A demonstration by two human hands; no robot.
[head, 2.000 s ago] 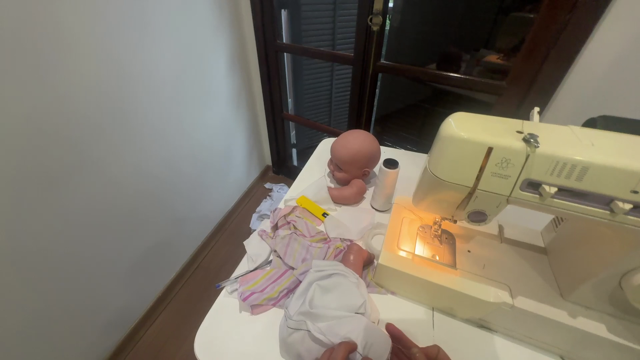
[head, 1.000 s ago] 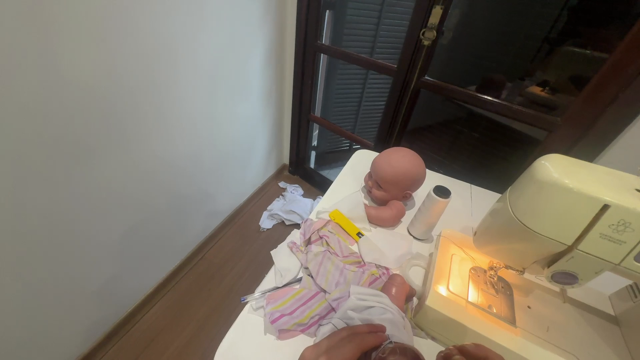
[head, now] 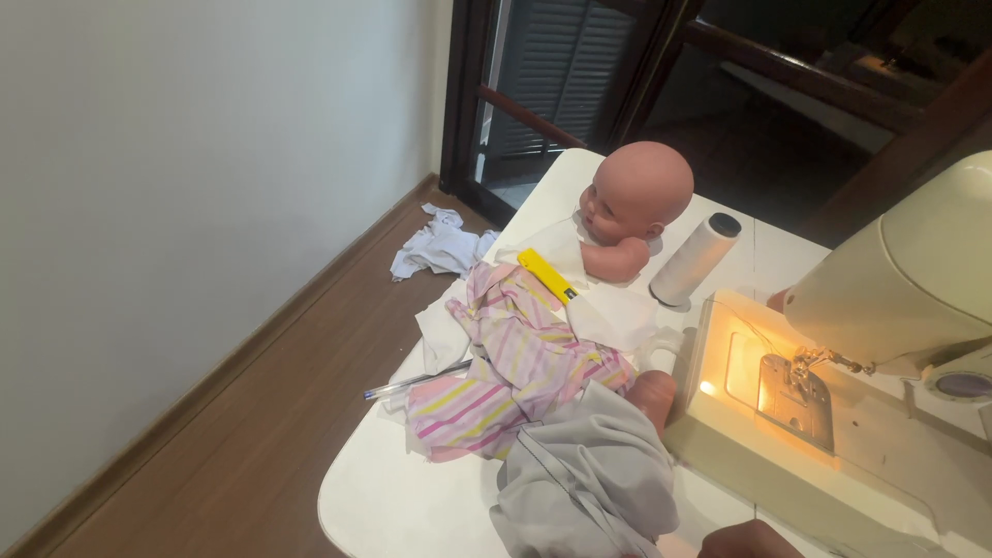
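Note:
At the bottom edge, my right hand (head: 748,540) shows only in part, near the grey-white cloth piece (head: 589,465); its fingers are cut off by the frame, so its hold is unclear. My left hand is out of view. The cloth has a line of dark stitching and lies bunched around a doll's limb (head: 653,395), whose end sticks out beside the sewing machine (head: 798,457). Striped pink and yellow fabric (head: 527,356) lies against it. Farther back, a bald doll's head (head: 639,190) rests by a loose doll's arm (head: 616,260).
A thread cone (head: 694,260) stands between doll's head and machine. A yellow tool (head: 546,275), perhaps a cutter, lies on the fabric. A pen (head: 415,380) sticks out at the left of the white table (head: 372,480). Scraps (head: 442,244) lie on the floor near the wall.
The view has swung left and down. My left hand, on the cloth one second ago, is out of sight, and the grey-white cloth now shows its dark stitching.

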